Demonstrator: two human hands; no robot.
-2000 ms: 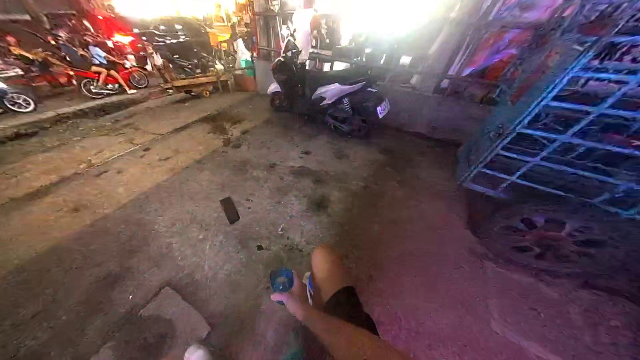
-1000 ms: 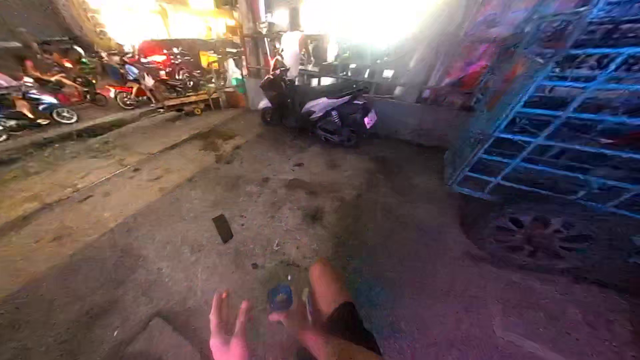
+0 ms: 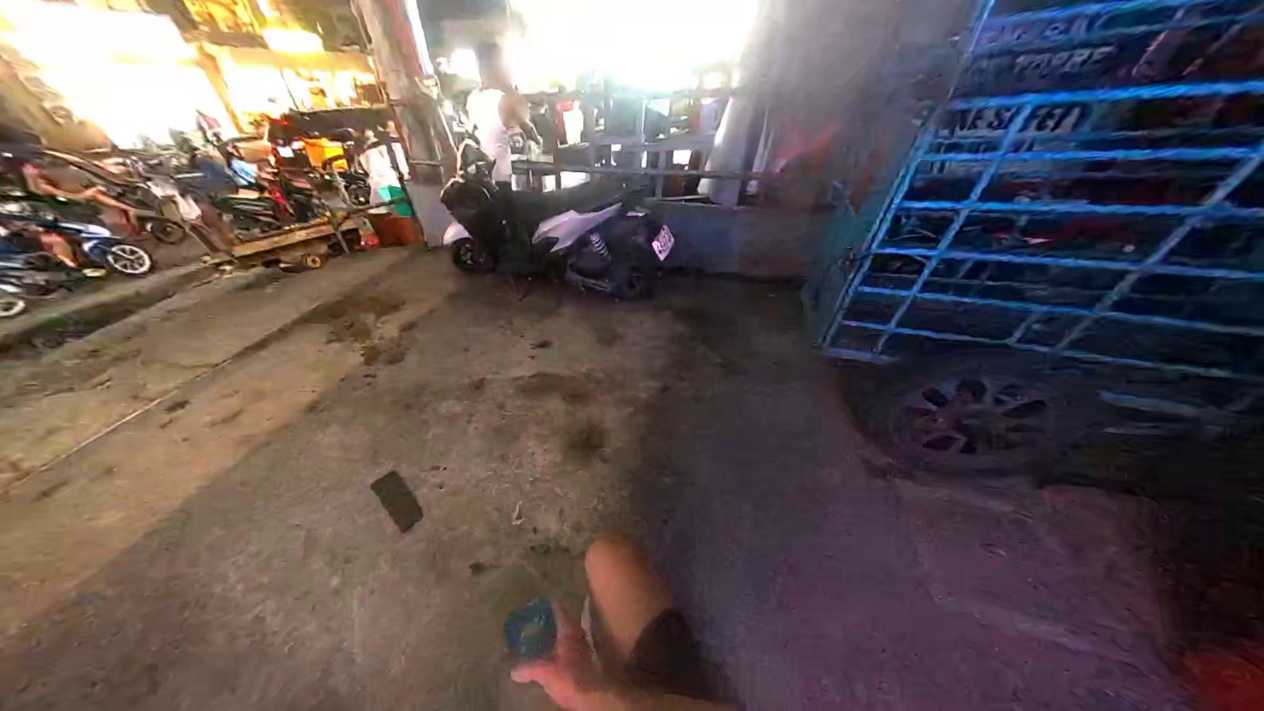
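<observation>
My right hand (image 3: pixel 565 664) is closed around a small blue object (image 3: pixel 531 629), perhaps a lid or cup, low in the view just left of my bare knee (image 3: pixel 624 583). Its exact kind is too blurred to tell. My left hand is out of the picture. On the concrete floor, up and to the left of the held object, lies a flat dark rectangular piece (image 3: pixel 397 501).
A parked scooter (image 3: pixel 563 237) stands ahead near a low wall. At right are a blue metal grille (image 3: pixel 1017 207) and a wheel (image 3: pixel 973 420). More motorcycles (image 3: pixel 128 257) and a low wooden platform (image 3: pixel 296 240) stand at far left. A person (image 3: pixel 489 123) is behind the scooter.
My left hand, seen with spread fingers beside the blue object one second ago, has left the view. The right hand still holds the blue object.
</observation>
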